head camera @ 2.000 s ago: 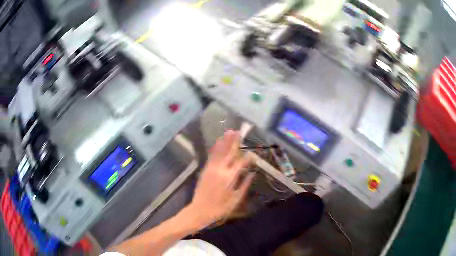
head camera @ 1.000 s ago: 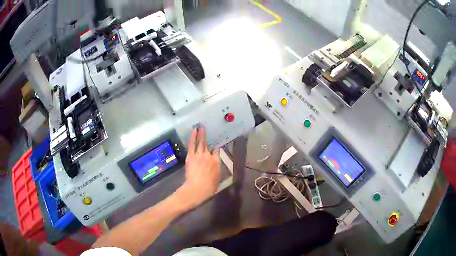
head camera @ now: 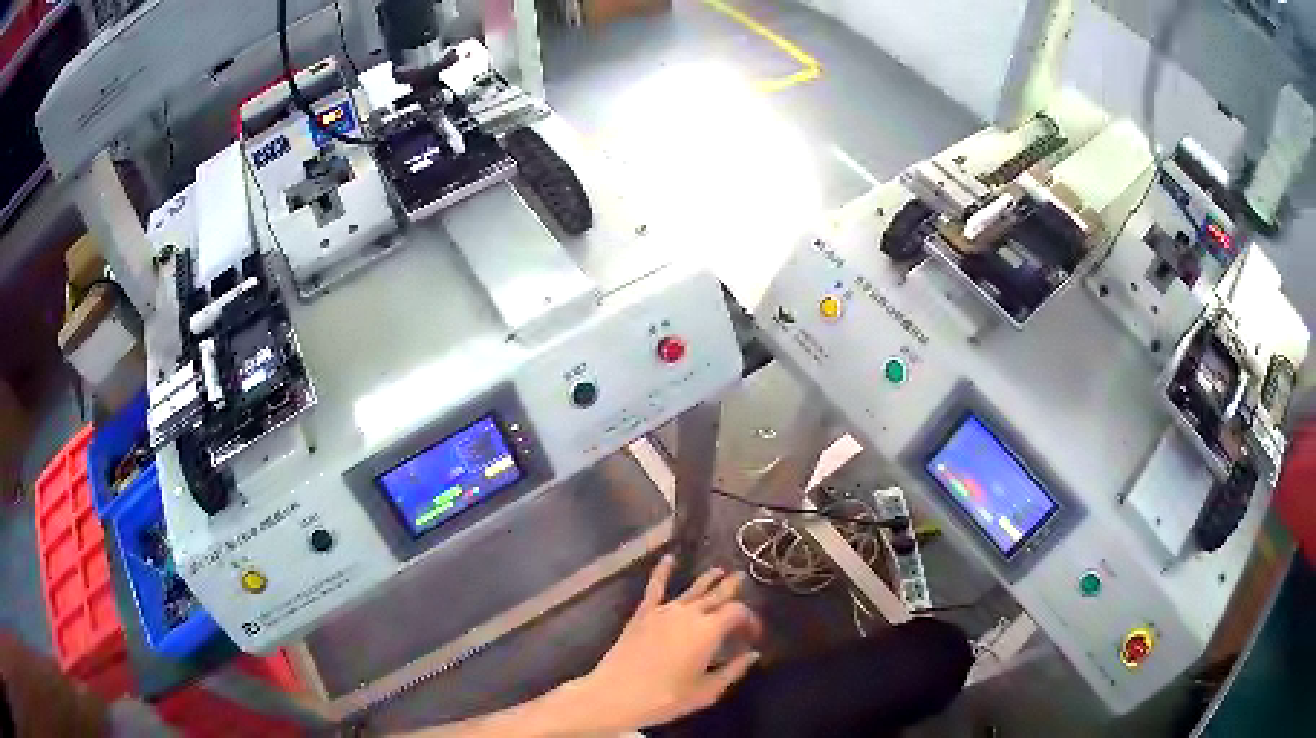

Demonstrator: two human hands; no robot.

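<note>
My left hand (head camera: pixel 678 649) is low in the centre, empty, fingers spread, over the gap before the machines. My right hand is not in view. The left press (head camera: pixel 390 346) has a left nest (head camera: pixel 253 375) and a right nest (head camera: pixel 440 159), each holding a dark item; a dark cylindrical head (head camera: pixel 416 36) is over the right nest. Its panel has a dark button (head camera: pixel 583 392), a red button (head camera: pixel 671 349) and a lit touch screen (head camera: pixel 450 473). The right press (head camera: pixel 938 346) has a left nest (head camera: pixel 1018 260), a right nest (head camera: pixel 1209 378) and a lit screen (head camera: pixel 993 483).
Red tray (head camera: pixel 80 562) and blue bins (head camera: pixel 162 577) are at the far left. Coiled cables (head camera: pixel 808 555) and a power strip (head camera: pixel 902 548) lie below between the presses. A dark-clothed leg (head camera: pixel 852 685) is at the bottom. A red emergency stop (head camera: pixel 1137 649) is on the right press.
My left hand has left the dark button area on the left press and moved down and right. The left press's dark head has shifted right, over its right nest.
</note>
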